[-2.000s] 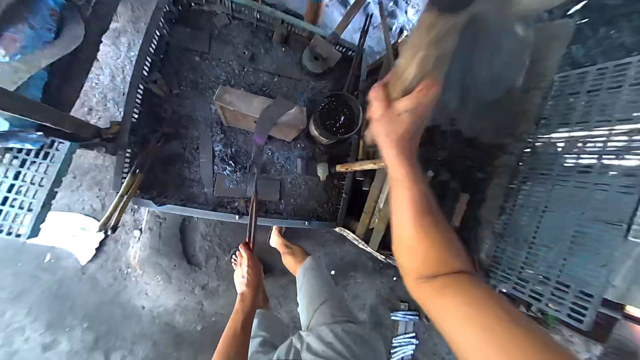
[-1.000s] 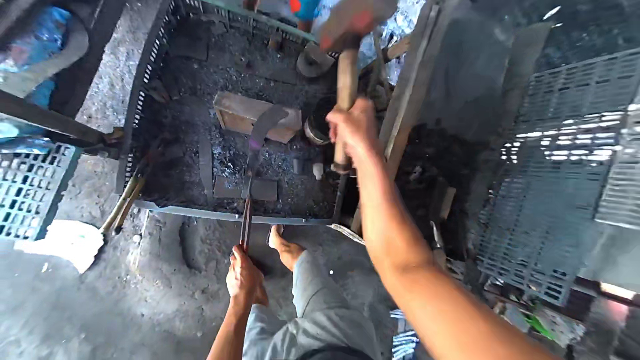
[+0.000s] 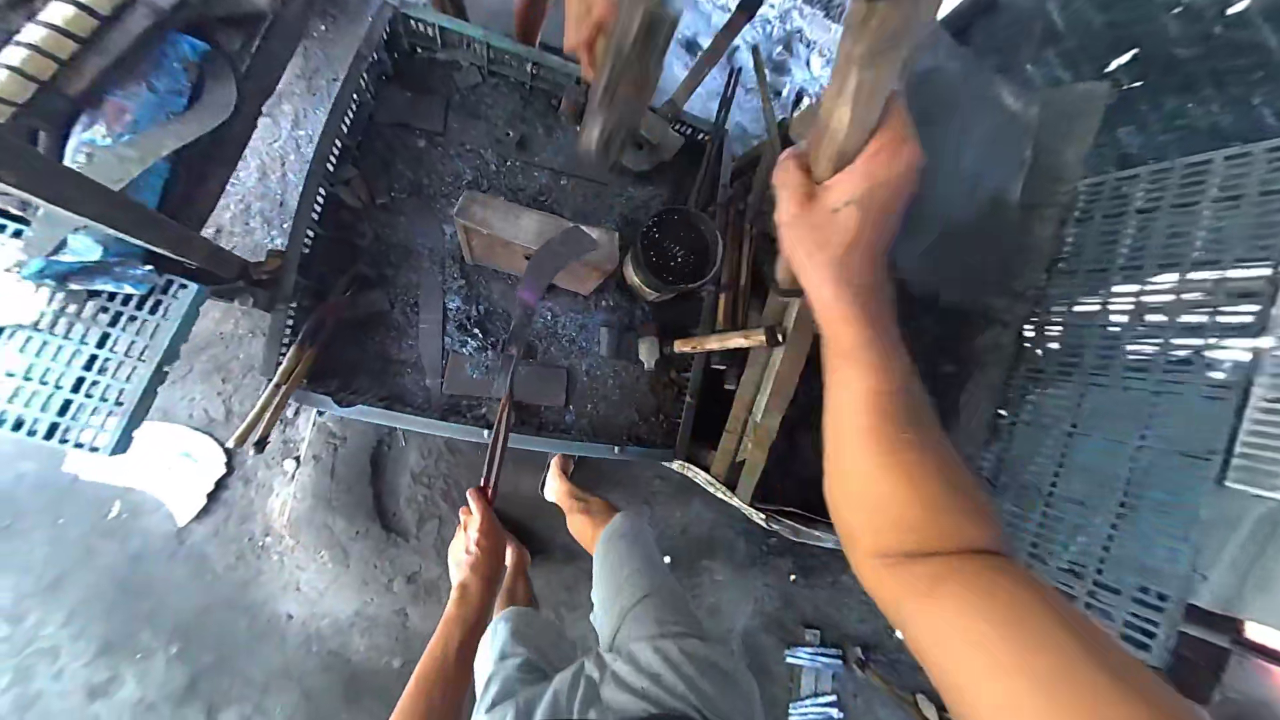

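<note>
My left hand (image 3: 478, 540) is closed around the handles of long metal tongs (image 3: 498, 440), which reach over the near rim of a black tray. At their far end is a curved dark metal blade (image 3: 552, 262) with a purplish patch, lying over a wooden block (image 3: 500, 235). My right hand (image 3: 850, 205) grips a thick wooden handle (image 3: 868, 70), raised at the upper right; its head is out of view. At the top, another person's hand (image 3: 590, 30) is beside a blurred wooden piece (image 3: 628, 85).
The tray (image 3: 430, 420) also holds a small hammer (image 3: 725, 341), a round container of dark contents (image 3: 680, 250) and flat metal pieces (image 3: 540, 385). Wooden strips (image 3: 775, 400) stand to its right. Wood-handled tools (image 3: 275, 400) lean at its left corner. Plastic grates (image 3: 1130, 400) lie on both sides.
My right hand, lower over the tray's right side with a hammer a second ago, is now raised to the upper right. The other person's hand has come into view at the top.
</note>
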